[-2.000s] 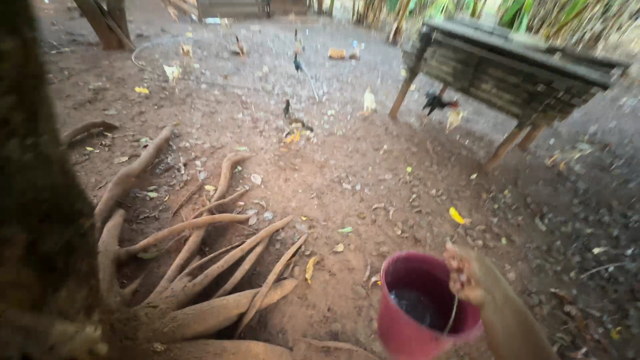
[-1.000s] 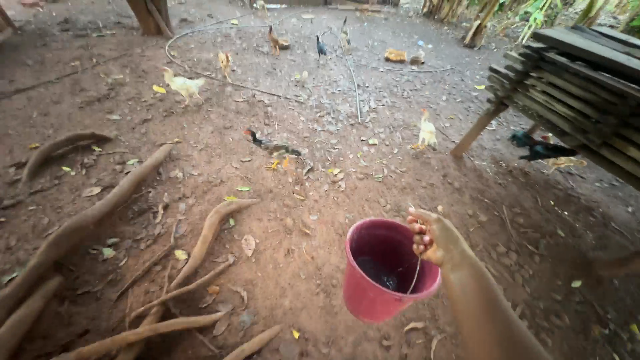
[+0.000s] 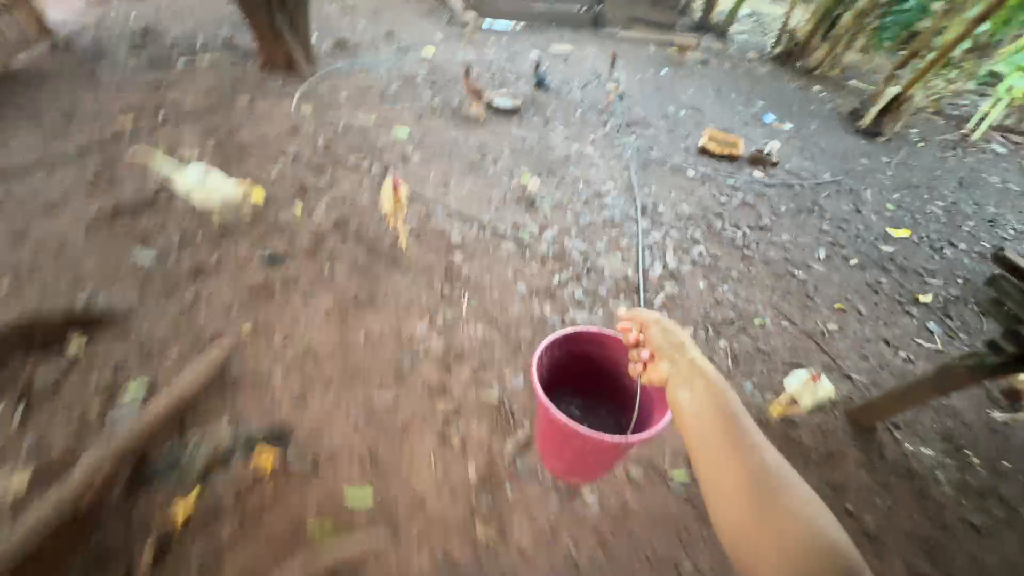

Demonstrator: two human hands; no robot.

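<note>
My right hand (image 3: pixel 650 346) is closed around the thin wire handle of a pink plastic bucket (image 3: pixel 572 452), right of centre. The bucket hangs above the dirt ground, its mouth tilted toward me. Something dark lies in its bottom; what it is cannot be told. My left hand is out of view. A white chicken (image 3: pixel 806 390) is on the ground to the right of my forearm. Ahead on the left are a pale chicken (image 3: pixel 210 187) and a yellowish-brown one (image 3: pixel 394 204), both blurred.
Tree roots (image 3: pixel 152 424) cross the lower left. At the right edge stands a wooden leg (image 3: pixel 932 390) of a slatted structure. A thin hose (image 3: pixel 638 232) lies ahead, with an orange-brown block (image 3: pixel 721 143) to its right. A tree trunk (image 3: pixel 276 36) rises at the upper left, and several chickens are farther back.
The view has moved forward past the large roots and the slatted wooden structure, which now shows only at the right edge. My right hand still holds the bucket by its handle.
</note>
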